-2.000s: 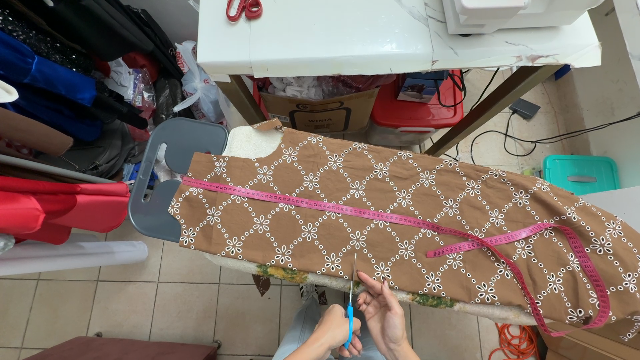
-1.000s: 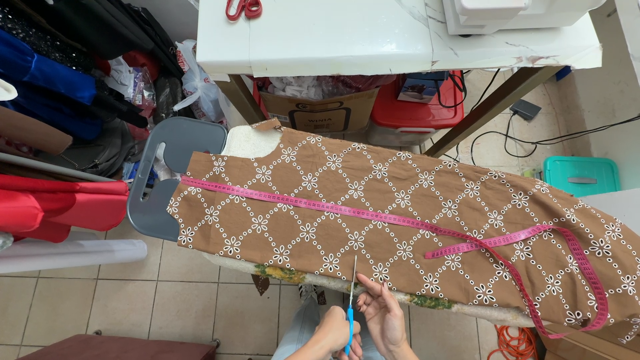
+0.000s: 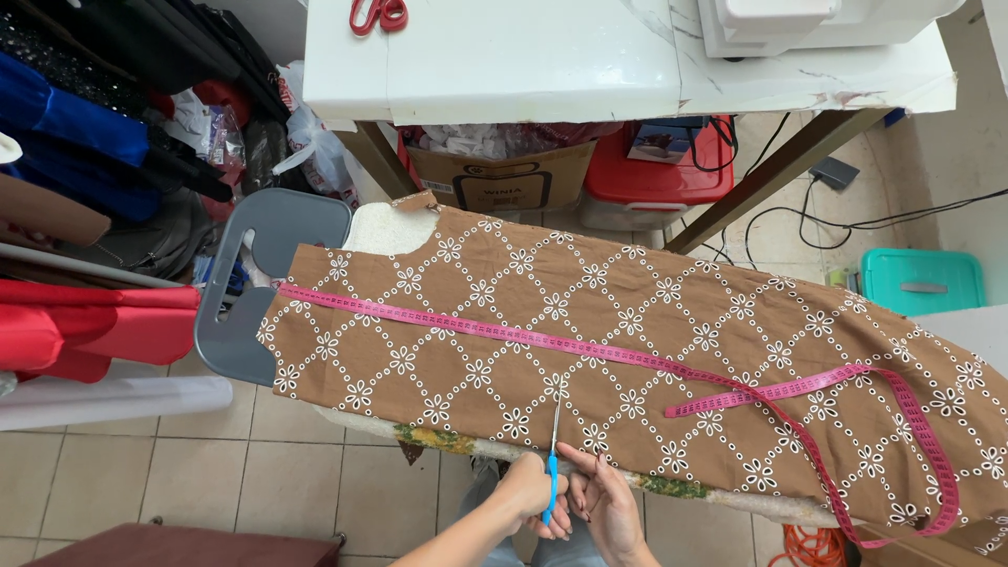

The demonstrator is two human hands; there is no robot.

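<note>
Brown fabric (image 3: 504, 394) with white eyelet flowers lies over an ironing board (image 3: 394, 228). A pink tape measure (image 3: 472, 324) runs lengthwise along it and loops back at the right. At the fabric's near edge, my left hand (image 3: 531, 492) grips blue-handled scissors (image 3: 552, 472), whose blades point away from me, across the fabric. Whether the lower blade is under the cloth cannot be told. Just right of the scissors, my right hand (image 3: 606, 500) has its fingers apart, with the index fingertip by the fabric edge and blades.
A white table (image 3: 512, 63) beyond the board bears red-handled scissors (image 3: 379, 14) and part of a white machine (image 3: 776, 24). Below are a cardboard box (image 3: 504, 177) and a red-lidded bin (image 3: 657, 177). Clothes hang at left; black cables (image 3: 874, 216) and a teal-lidded box (image 3: 921, 282) are at right.
The scissors in my left hand have shifted slightly away from me, farther over the fabric. My right hand stays beside them; the fabric and tape measure lie as before.
</note>
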